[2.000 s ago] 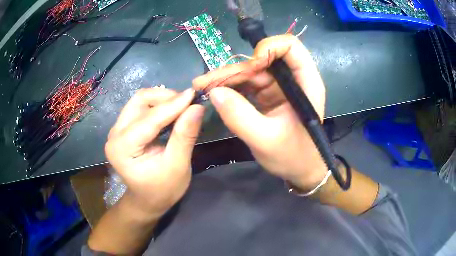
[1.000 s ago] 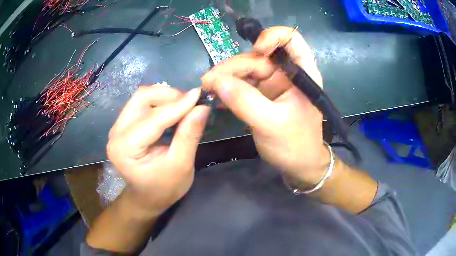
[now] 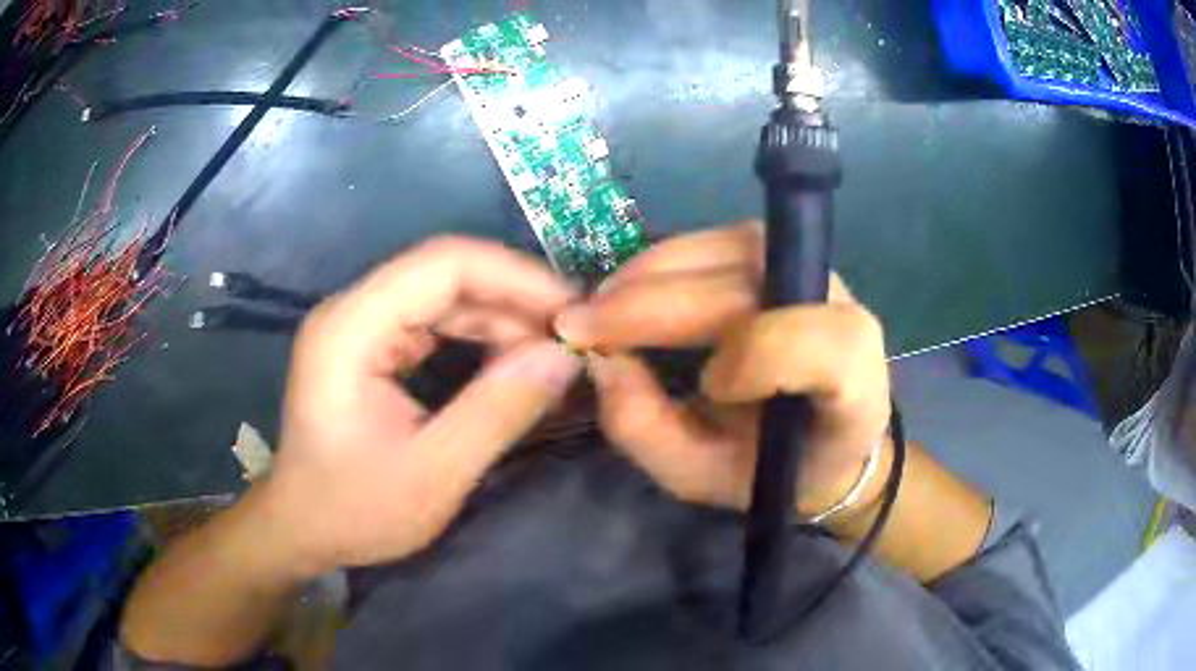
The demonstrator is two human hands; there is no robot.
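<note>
My left hand and my right hand meet at the fingertips above the bench edge. Black cables with small metallic tips run under my left hand, and their other ends are hidden by my fingers. The fingertips pinch something tiny, perhaps wire ends, too blurred to name. My right hand also holds a black soldering iron upright in the picture, its metal barrel pointing away from me. A green PCB panel strip lies just beyond my fingers, with thin red wires at its far end.
Black cables with a red wire tangle lie at left. Two crossed black cables lie at the upper left. A blue tray of green strips is at the upper right. The dark green bench ends near my body, with a blue stool below right.
The iron has turned from slanting to upright in the picture. My hands have come together lower down. Black cable tips now show left of my left hand. Bench items have shifted in view.
</note>
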